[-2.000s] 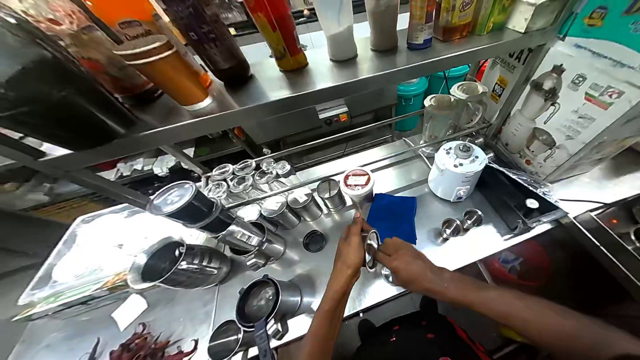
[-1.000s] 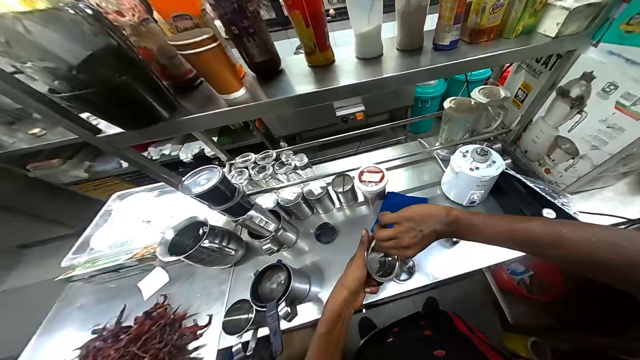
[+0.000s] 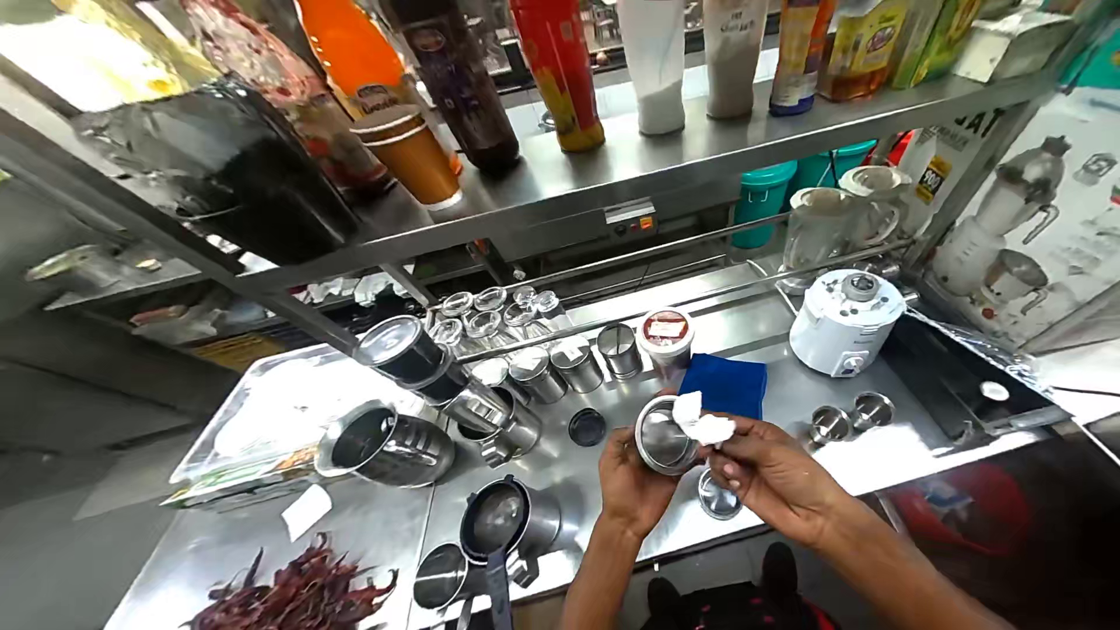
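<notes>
My left hand [image 3: 637, 479] holds a round steel container [image 3: 667, 435], its open mouth tilted up toward the camera. In my right hand [image 3: 770, 477], a crumpled white tissue [image 3: 702, 423] is pinched between thumb and fingers at the container's right rim. Just below, a round metal lid [image 3: 719, 495] lies on the counter near the front edge. Behind the hands is a folded blue cloth [image 3: 724, 386], with a white tub with a red lid [image 3: 667, 334] beside it. A black round lid [image 3: 587, 427] lies left of my left hand.
Steel canisters [image 3: 577, 364] and glasses [image 3: 490, 325] line the back. Left stand steel pitchers [image 3: 407, 451] and a strainer [image 3: 496, 521], near dried red chillies [image 3: 297, 591]. Right are a white mixer base [image 3: 846, 324] and small steel cups [image 3: 829, 425]. A bottle-laden shelf [image 3: 604, 179] crosses above.
My right hand has moved off the container's mouth to its right side, and a white tissue now shows in its fingers. The container's opening now faces the camera.
</notes>
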